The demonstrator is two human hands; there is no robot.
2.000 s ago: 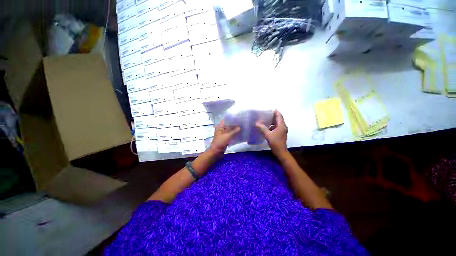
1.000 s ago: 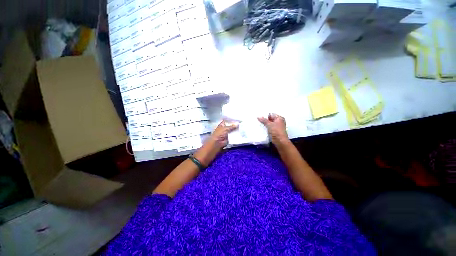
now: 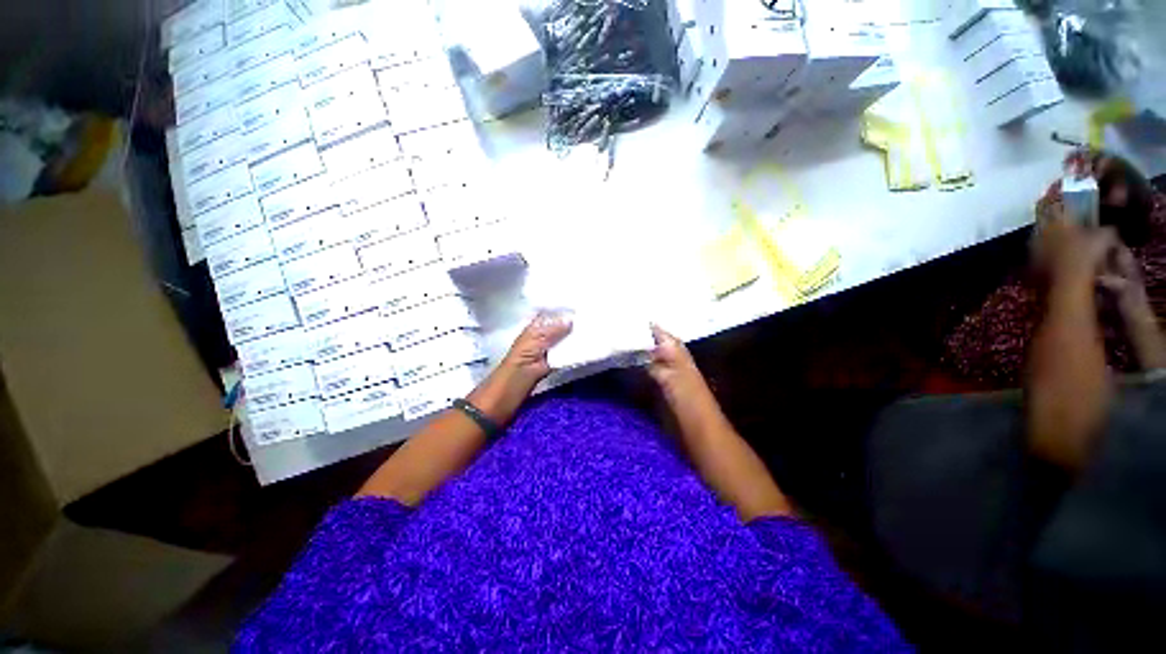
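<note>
My left hand point(image 3: 537, 342) and my right hand point(image 3: 668, 351) are at the table's front edge, a little apart. Between them is a pale, overexposed item point(image 3: 601, 348), seemingly a thin white sheet or sleeve, with my fingers at its two sides. Glare hides its outline and any print. Filled carton rows point(image 3: 335, 211) lie flat in a grid to the left of my left hand. A small grey-purple patch point(image 3: 491, 284) shows beside the rows.
A black bundle in clear plastic point(image 3: 606, 77) and stacked cartons point(image 3: 754, 64) stand at the back. Yellow label strips point(image 3: 783, 243) and a yellow pad point(image 3: 733, 266) lie right. An open brown box point(image 3: 102, 345) is left. Another person's hands point(image 3: 1074, 230) hold a small carton at right.
The view has turned right, bringing the other person's arms in. The purplish sleeve-like item held two seconds ago no longer shows between my hands; a pale item is there now.
</note>
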